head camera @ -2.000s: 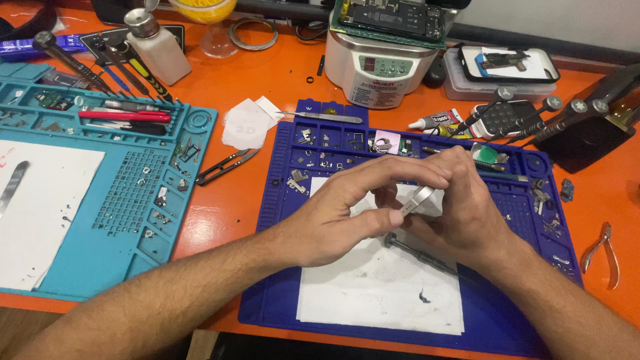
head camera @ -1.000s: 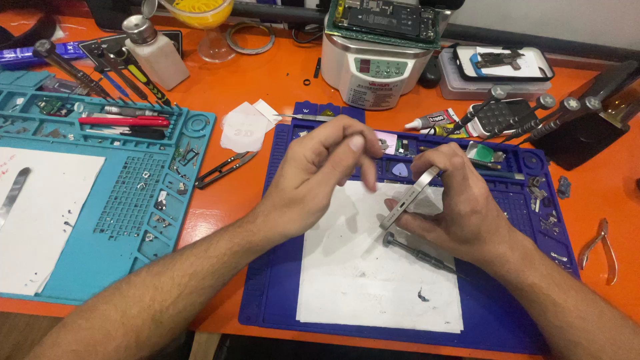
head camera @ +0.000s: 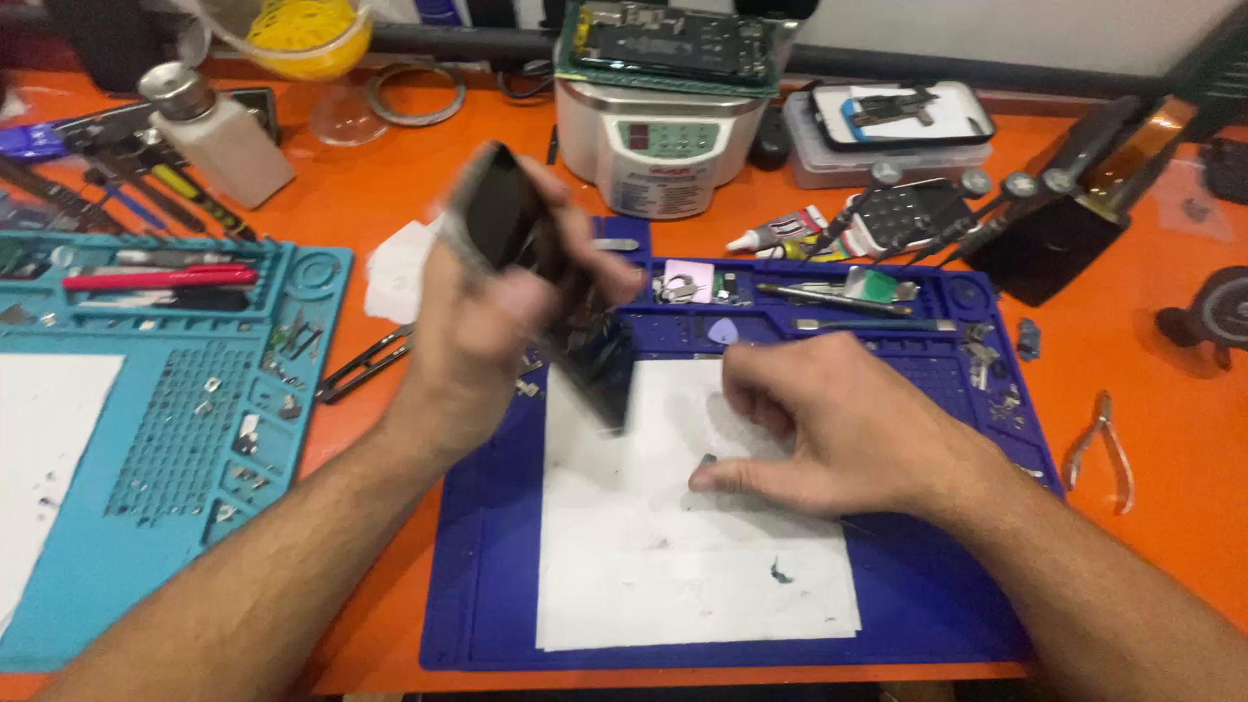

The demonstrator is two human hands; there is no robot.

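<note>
A dark smartphone point(head camera: 546, 263), blurred by motion, is gripped in my left hand point(head camera: 478, 331) and tilted above the top left of the white paper point(head camera: 682, 556). My right hand point(head camera: 829, 429) is over the paper's right side, its fingers curled and its thumb apart. A small dark tip point(head camera: 707, 460) shows beside that thumb; most of the screwdriver seen earlier is hidden, and whether the hand touches it cannot be told. The paper lies on a blue silicone repair mat point(head camera: 487, 585). A guitar-pick-shaped opening tool point(head camera: 722, 331) rests in the mat's upper tray.
An ultrasonic cleaner point(head camera: 653, 146) with a green board on top stands behind. Glue tubes point(head camera: 780, 232) and upright screwdrivers point(head camera: 1014, 185) are at the back right. Nippers point(head camera: 1102, 453) lie right of the mat. At left is a teal mat point(head camera: 166, 575) with small parts; black tweezers point(head camera: 366, 363) lie between the mats.
The phone has passed from my right hand to my left and is now up and to the left. My right hand has come down over the paper, where the screwdriver lay in plain view.
</note>
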